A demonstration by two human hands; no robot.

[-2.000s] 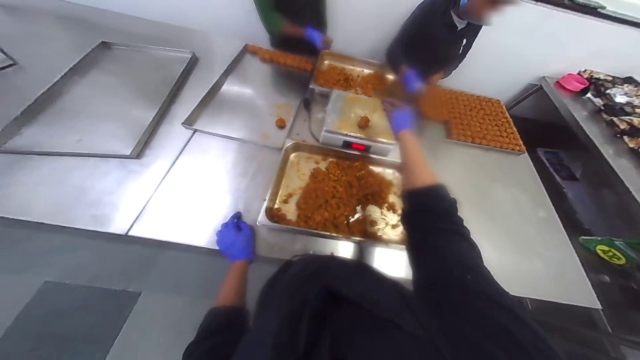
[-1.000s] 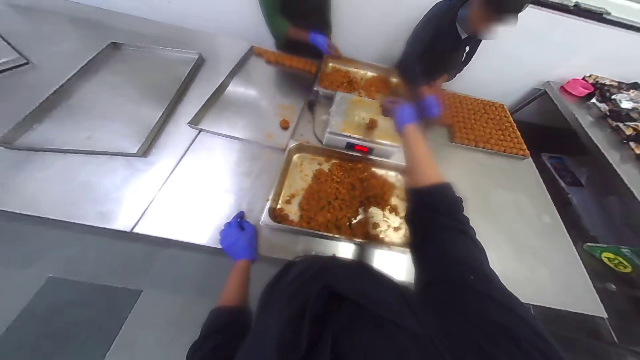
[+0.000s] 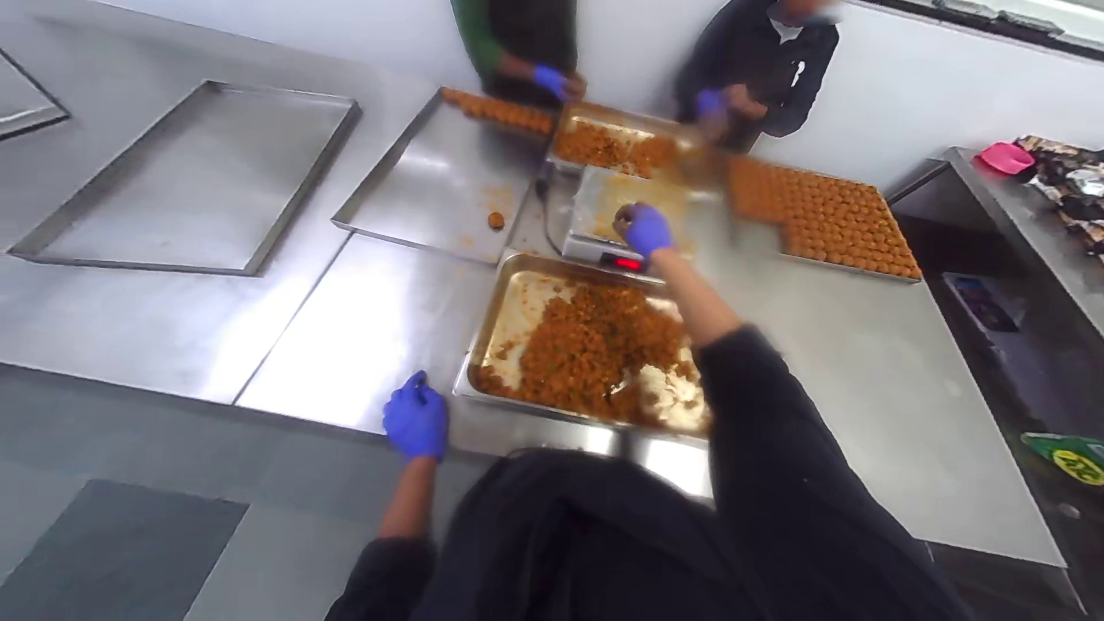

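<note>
My right hand (image 3: 647, 229), in a blue glove, is over the kitchen scale (image 3: 595, 250) with its fingers around a brown food ball (image 3: 623, 221). The scale has a lit red display, and a smeared sheet covers its top. My left hand (image 3: 417, 419), also gloved in blue, rests at the table's front edge with fingers curled; whether it holds anything is unclear. Between my hands and nearest my body is a deep steel pan (image 3: 484, 345) of orange-brown crumbly mixture (image 3: 586, 345), with a pale soft mass (image 3: 671, 398) at its right.
Behind the scale lies another pan of mixture (image 3: 595, 145). A shallow tray (image 3: 388, 172) holds one ball (image 3: 496, 221) and a row of balls (image 3: 500, 112). At right is a tray full of balls (image 3: 845, 222); at left, a shallow tray (image 3: 302, 185). Two people stand across the table.
My right hand has moved from the right side of the scale onto the ball on top of it. My left hand stays at the table edge. The co-workers' hands have moved.
</note>
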